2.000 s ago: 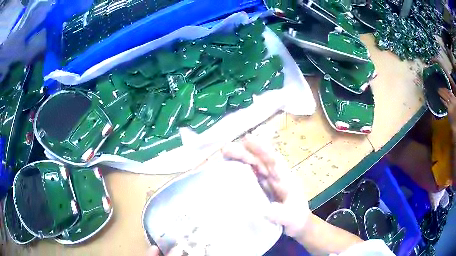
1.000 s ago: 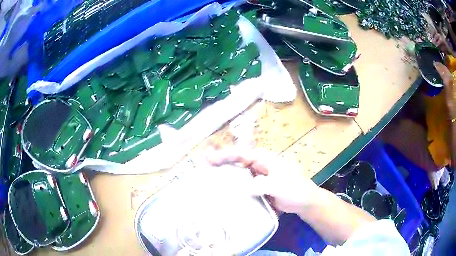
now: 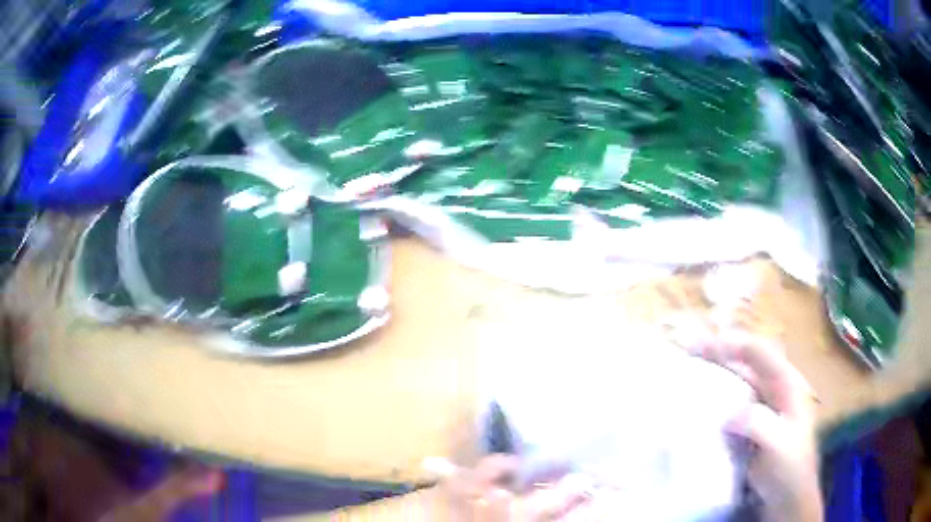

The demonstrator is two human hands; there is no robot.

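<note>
A housing shell [image 3: 623,398] with its pale inside facing up is at the lower middle, overexposed and blurred. My right hand [image 3: 771,408] holds its right edge with fingers curled over it. My left hand [image 3: 521,494] holds its lower left edge, partly cut off by the frame's bottom. A small dark spot shows near the shell's left edge; I cannot tell what it is. Loose green panels [image 3: 613,127] lie heaped in the white liner [image 3: 653,250] behind the shell.
Overlapping green housings [image 3: 260,260] lie on the tan bench [image 3: 255,398] at left. Another housing [image 3: 322,87] rests at the liner's left end. More green shells [image 3: 868,235] stand at right. A blue bin [image 3: 674,15] is behind, and a blurred person's arm [image 3: 174,500] shows at lower left.
The view has swung left, so the left housings and heap appear farther right. My left hand now shows at the shell's lower left edge. The shell sits farther right in view.
</note>
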